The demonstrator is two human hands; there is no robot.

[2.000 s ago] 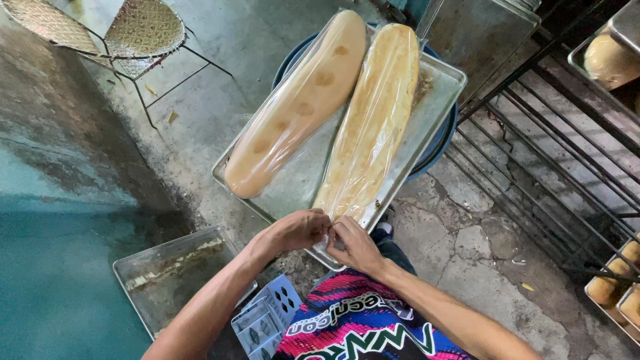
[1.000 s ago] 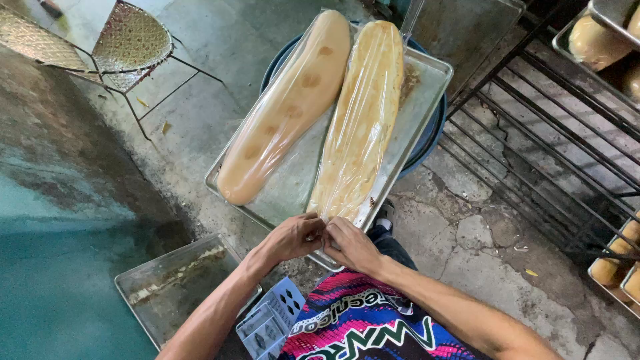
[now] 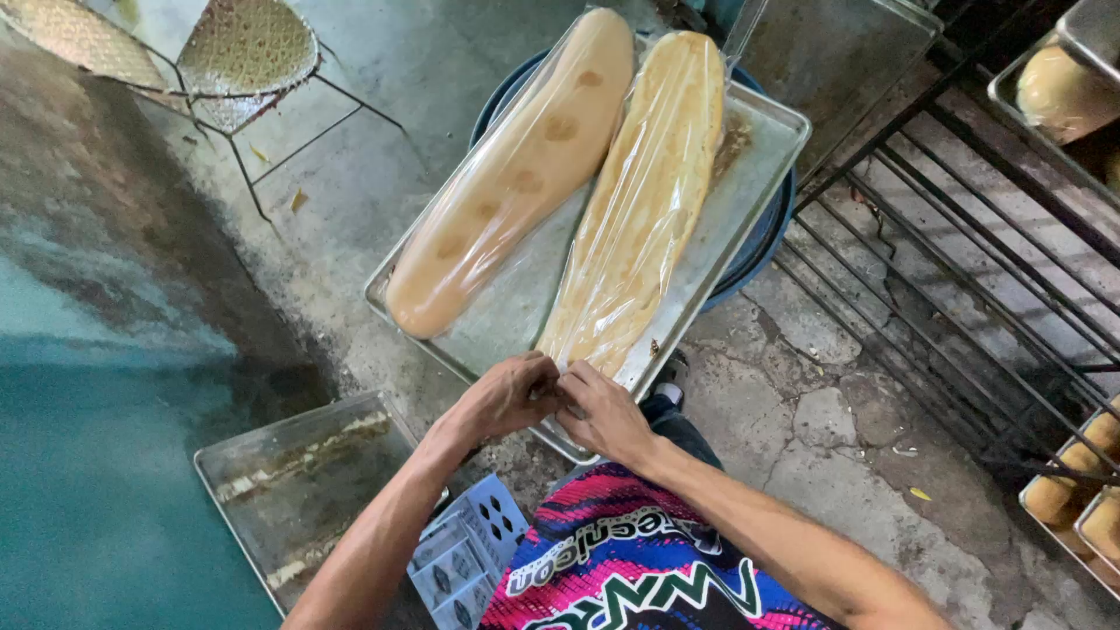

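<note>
Two long loaves of bread in clear plastic lie side by side on a metal baking tray [image 3: 761, 188]. The left loaf [image 3: 525, 175] is smooth and pale with several darker spots; the right loaf [image 3: 643, 184] is flatter and golden. At the near end of the right loaf, my left hand [image 3: 516, 394] and my right hand [image 3: 604, 409] meet, their fingertips pinching the gathered end of its clear plastic bag [image 3: 582, 337]. The fingers partly hide the gathered plastic.
A blue round container [image 3: 757, 254] supports the tray. An empty-looking stained tray [image 3: 306, 481] and a light-blue plastic crate [image 3: 468, 551] are at lower left. A black metal rack [image 3: 954, 245] with bread trays stands right. A wire-legged woven chair [image 3: 249, 52] is upper left.
</note>
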